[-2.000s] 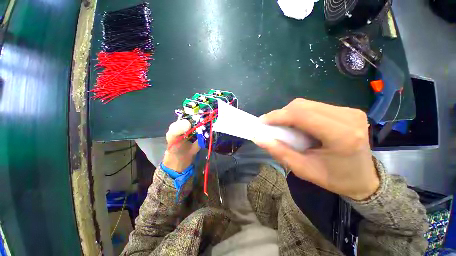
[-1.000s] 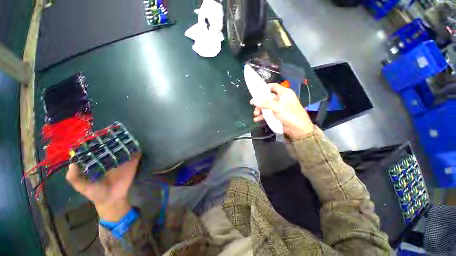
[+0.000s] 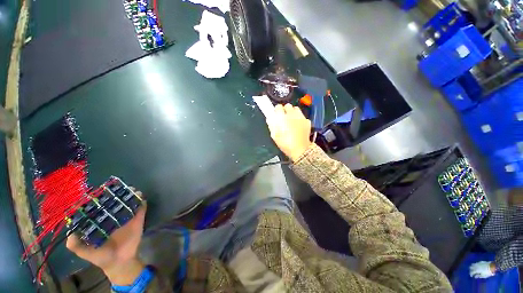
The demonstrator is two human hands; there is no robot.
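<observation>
My left hand [image 3: 117,243] holds a circuit board group [image 3: 106,210] at the lower left, fingers under and around its edges. Red and black lead wires [image 3: 43,243] hang from its left end. My right hand [image 3: 288,130] is closed around a white tube-like applicator [image 3: 263,105]; only its flat end shows past the fingers, low over the bench near the round dark dish [image 3: 280,90] with silvery scraps. The soldering gun [image 3: 317,103], with an orange trigger, lies just right of my right hand.
Black wires [image 3: 57,143] and a red wire bundle [image 3: 63,186] lie at bench left. A black mat [image 3: 74,48] bears boards [image 3: 144,24]. White cloth [image 3: 211,48] and a black fan [image 3: 250,34] stand behind. A black tray [image 3: 418,200] and blue bins [image 3: 459,51] are right. Another person's gloved hand [image 3: 483,269] shows lower right.
The view has swung right. The board group has moved from the applicator's tip out to the left. My right hand has moved away to the dish and gun, still holding the applicator.
</observation>
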